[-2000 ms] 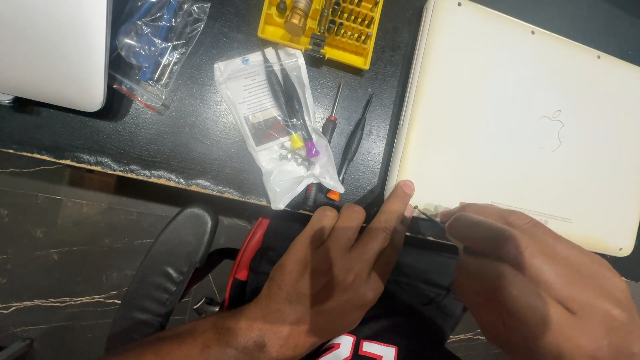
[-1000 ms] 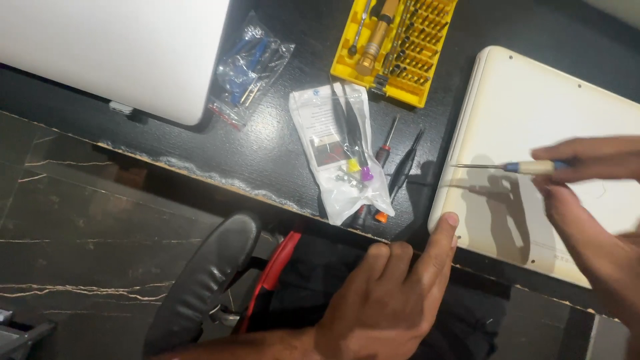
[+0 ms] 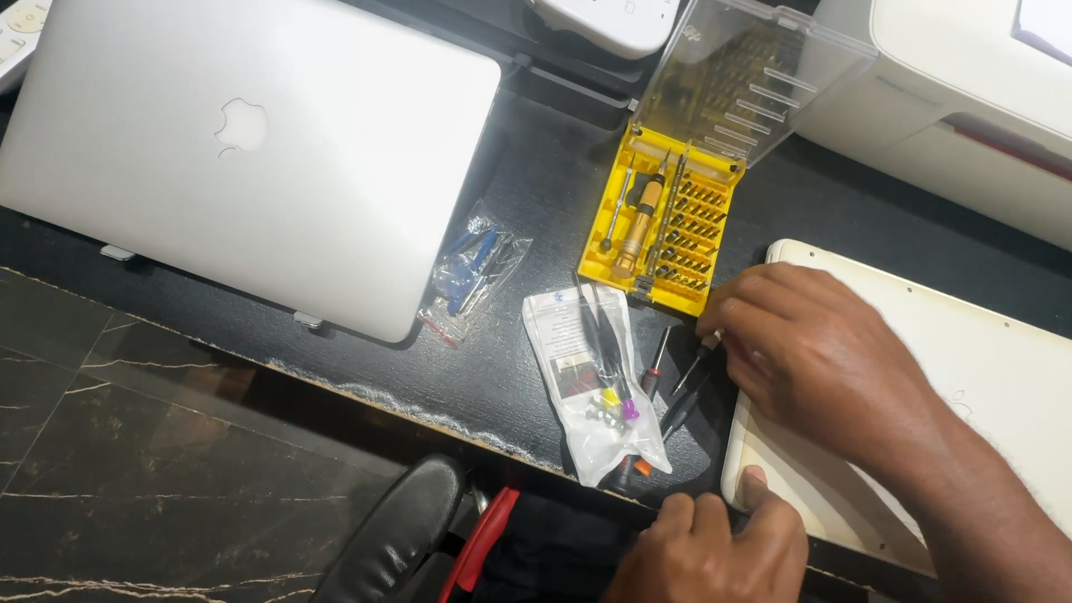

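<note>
My right hand (image 3: 804, 343) is over the left part of a white Apple laptop (image 3: 988, 368) that lies underside up. Its fingers are closed on a small screwdriver (image 3: 695, 368), whose thin shaft points down and left; most of the handle is hidden. My left hand (image 3: 720, 544) rests at the laptop's near left corner, one fingertip on the casing. Beside the right hand, a red-and-black screwdriver (image 3: 651, 377) and a black tool (image 3: 688, 408) lie on the table. A white plastic pouch (image 3: 554, 343) with tweezers lies left of them.
A yellow bit case (image 3: 595, 251) stands behind with its clear lid raised. A silver Apple laptop (image 3: 352, 167) is at the left, a clear bag of blue tools (image 3: 477, 272) beside it. A white device, probably a printer (image 3: 930, 92), is at back right. A black armrest (image 3: 402, 536) is below the table edge.
My right hand has moved left with the screwdriver, from above the white laptop's middle to beside the loose tools. My left hand stays at the laptop's corner. The view has shifted left and back.
</note>
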